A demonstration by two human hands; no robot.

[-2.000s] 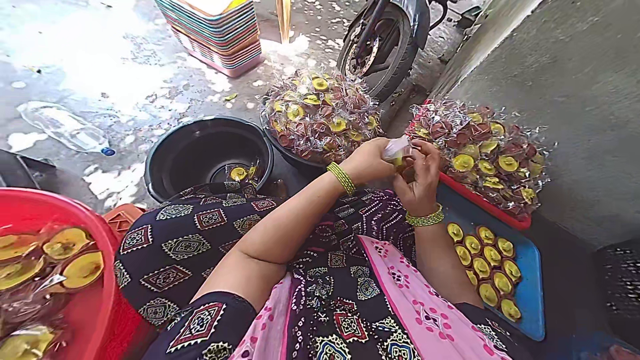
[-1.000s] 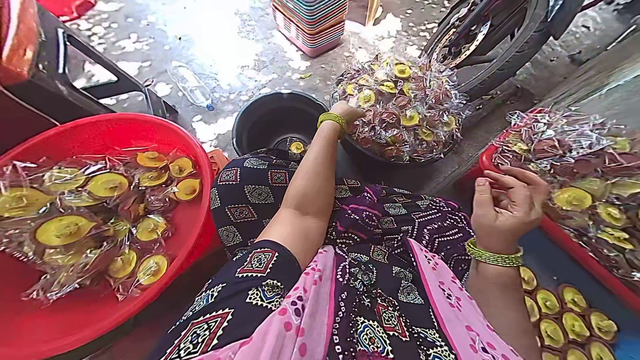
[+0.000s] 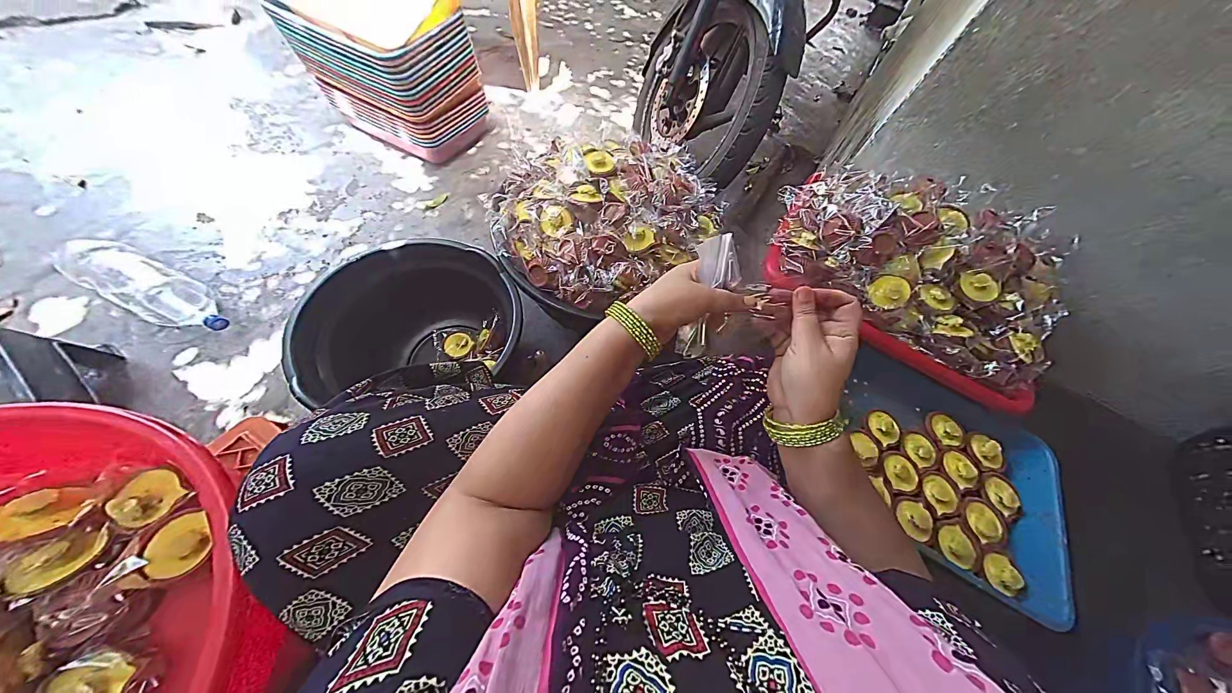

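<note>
My left hand is over my lap, in front of a heaped basin, and grips clear plastic bags. The thumb and fingers of my right hand pinch the plastic right beside it; what lies between the hands is small and partly hidden. Small round brown pieces with yellow tops lie in rows on a blue tray, below and right of my right hand. Wrapped pieces like these are heaped in a dark basin and in a red tray.
A black tub holds a few wrapped pieces. At the lower left stands a large red basin with bigger yellow-topped packets. A plastic bottle, stacked trays, a motorcycle wheel and a wall are around.
My left hand has left the heap in the dark basin and is beside my right hand. My right hand, with fingers apart one second ago, now pinches plastic. The view has swung.
</note>
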